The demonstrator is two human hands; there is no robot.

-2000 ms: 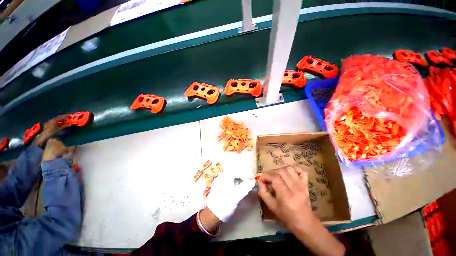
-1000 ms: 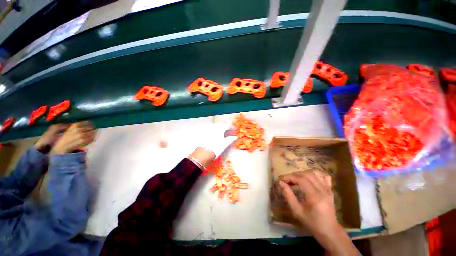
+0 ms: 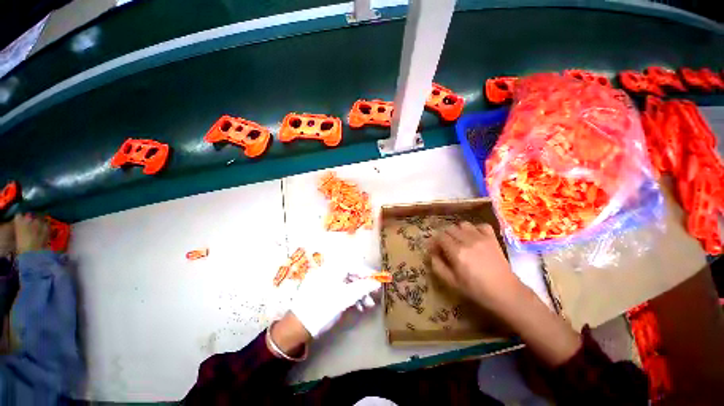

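My left hand [image 3: 329,300], in a white glove, holds a small orange plastic part [image 3: 382,277] at its fingertips by the left wall of a shallow cardboard box [image 3: 444,337]. My bare right hand [image 3: 470,258] is inside the box, fingers bent down among tiny dark metal parts [image 3: 409,295]; whether it holds one is hidden. A pile of small orange parts [image 3: 346,204] lies left of the box, with a smaller group [image 3: 297,266] below it, partly beside my glove. One loose orange piece [image 3: 198,254] lies farther left on the white bench.
A clear bag of orange parts [image 3: 556,166] sits in a blue basket [image 3: 474,162] at right. Orange controller shells [image 3: 310,128] lie on the green belt [image 3: 190,95] behind a pale upright [image 3: 417,75]. Longer orange mouldings [image 3: 689,174] lie far right. A person's denim sleeve [image 3: 41,317] is at left.
My left hand has come back from the piles toward the box with an orange part. My right hand has moved up within the box. The lower pile looks smaller, and the view has shifted.
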